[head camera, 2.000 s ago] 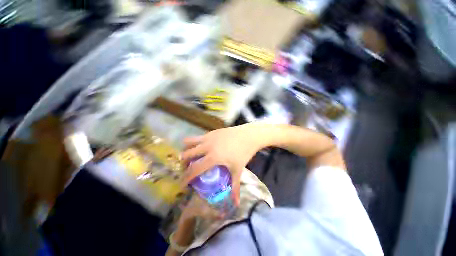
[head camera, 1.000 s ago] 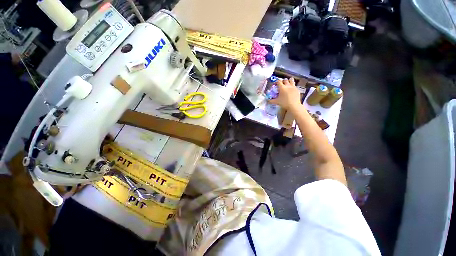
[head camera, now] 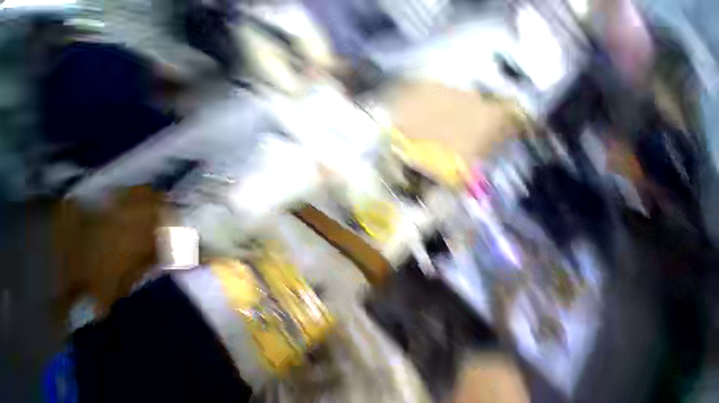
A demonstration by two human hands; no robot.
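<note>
The whole head view is strongly blurred. The white sewing machine (head camera: 292,169) is a pale smear in the middle. A brown fabric strip (head camera: 343,244) lies right of it, beside the yellow scissors (head camera: 377,219). Yellow tape (head camera: 276,315) crosses the machine bed. Black fabric (head camera: 150,342) is at the lower left, with brown fabric (head camera: 110,252) behind it. A skin-coloured patch at the bottom edge, right of centre, is part of my right arm or hand; no fingers can be made out. My left hand is not in view.
A low white side shelf (head camera: 564,366) with blurred items is at the right, with a purple-blue smear (head camera: 504,248) near its back. A blue basket part (head camera: 59,378) shows at the lower left. Dark floor lies beyond the shelf.
The view has swung and blurred. The machine, strip and scissors sit further right and lower. My right arm, which reached to the side shelf, now shows only as a patch at the bottom edge.
</note>
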